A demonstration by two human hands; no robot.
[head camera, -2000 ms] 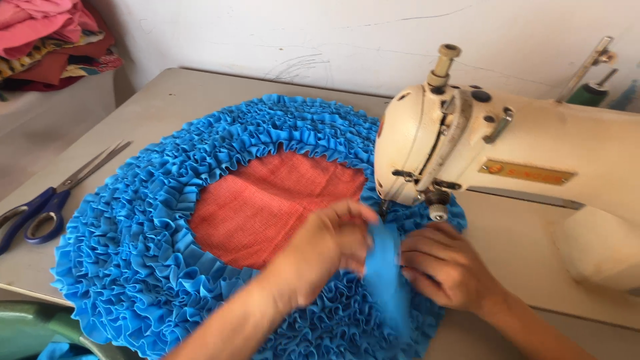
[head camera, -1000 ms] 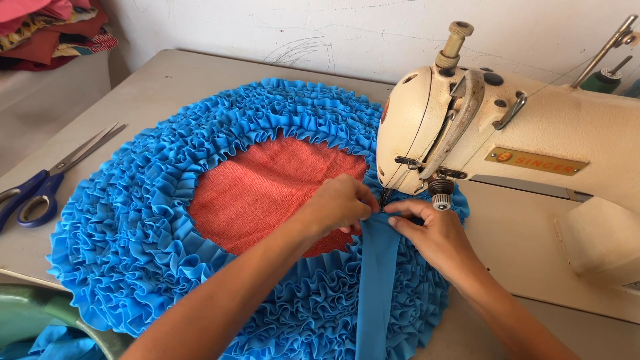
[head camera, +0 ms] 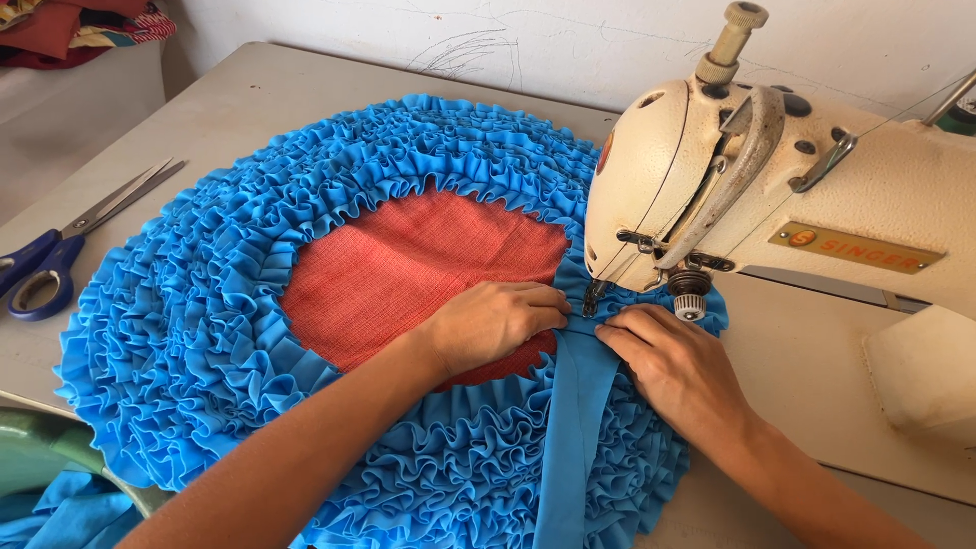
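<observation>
A round piece with ruffled blue fabric rows (head camera: 206,305) around a bare red woven centre (head camera: 412,267) lies under the head of a cream Singer sewing machine (head camera: 862,198). Just left of the presser foot (head camera: 591,297), my left hand (head camera: 496,324) has its fingertips on the edge of a blue fabric strip (head camera: 572,427). On the other side of the foot, my right hand (head camera: 671,358) pinches or presses the same strip near its fold. From there the strip hangs toward me over the ruffles. The fingertips' undersides are hidden.
Scissors with blue handles (head camera: 57,259) lie on the table (head camera: 221,84) at the left. A green basin (head camera: 46,442) with blue fabric (head camera: 69,511) stands at the lower left. Folded cloths (head camera: 84,30) are piled at the upper left, and a wall runs behind the table.
Two seconds ago both hands held the strip lifted and blurred in front of the machine; then they brought it to the presser foot. Since one second ago, they have moved slightly apart.
</observation>
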